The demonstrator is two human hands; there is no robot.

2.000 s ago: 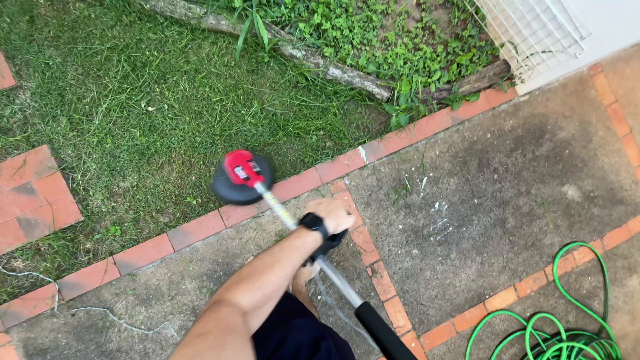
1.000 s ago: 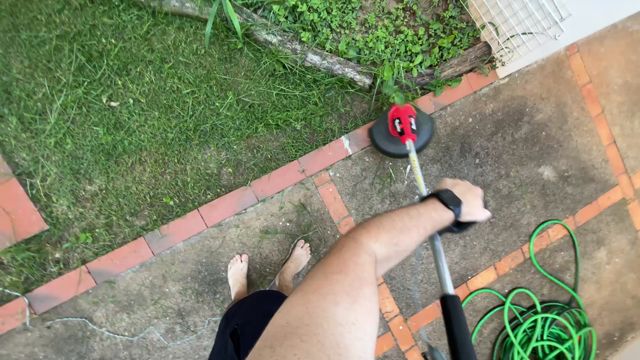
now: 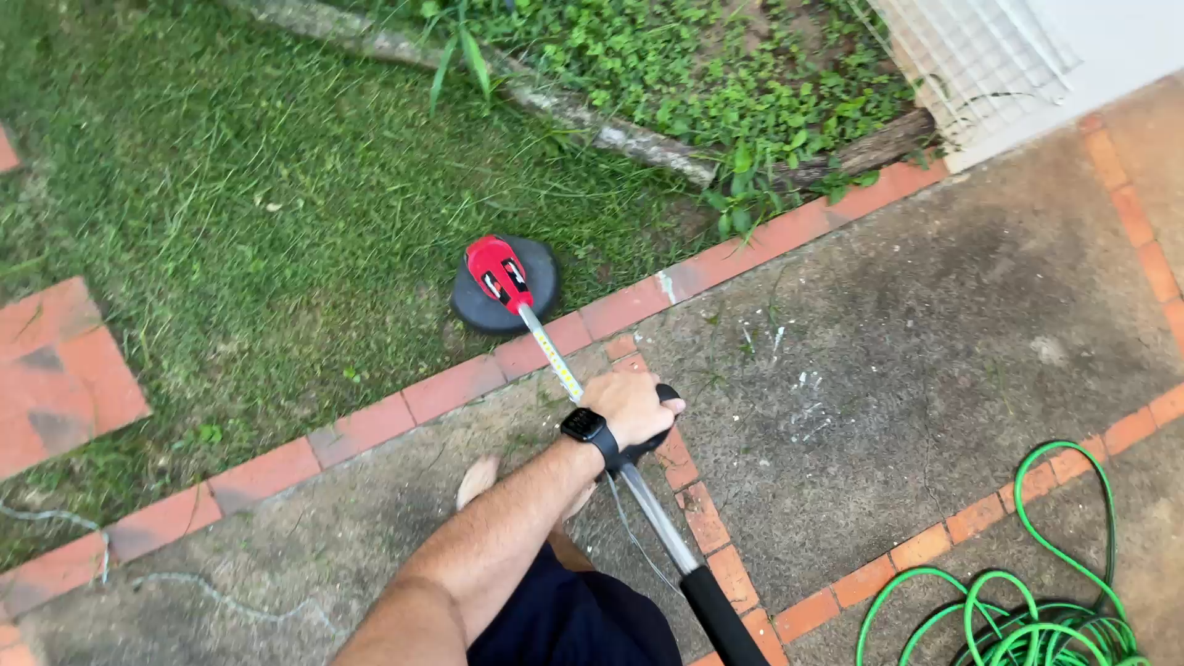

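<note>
My left hand (image 3: 631, 407), with a black watch on its wrist, is closed around the black front handle (image 3: 659, 427) of a string trimmer. The trimmer's metal shaft (image 3: 655, 518) runs from the lower right up to a red head (image 3: 498, 272) with a dark round guard (image 3: 532, 268). That guard lies over the grass beside the brick edging. A black grip (image 3: 720, 615) covers the lower part of the shaft and leaves the view at the bottom. My right hand is out of view.
Brick edging (image 3: 365, 430) divides the lawn (image 3: 231, 213) from the concrete paving (image 3: 869, 370). A coiled green hose (image 3: 1036, 629) lies at the lower right. A log (image 3: 620, 139) borders leafy plants. A white lattice panel (image 3: 980, 65) stands at the upper right. Wire (image 3: 222, 597) lies at lower left.
The trimmer head swung right to the edging near the log, then back left over the grass. My left hand moved with it and kept its hold on the handle.
</note>
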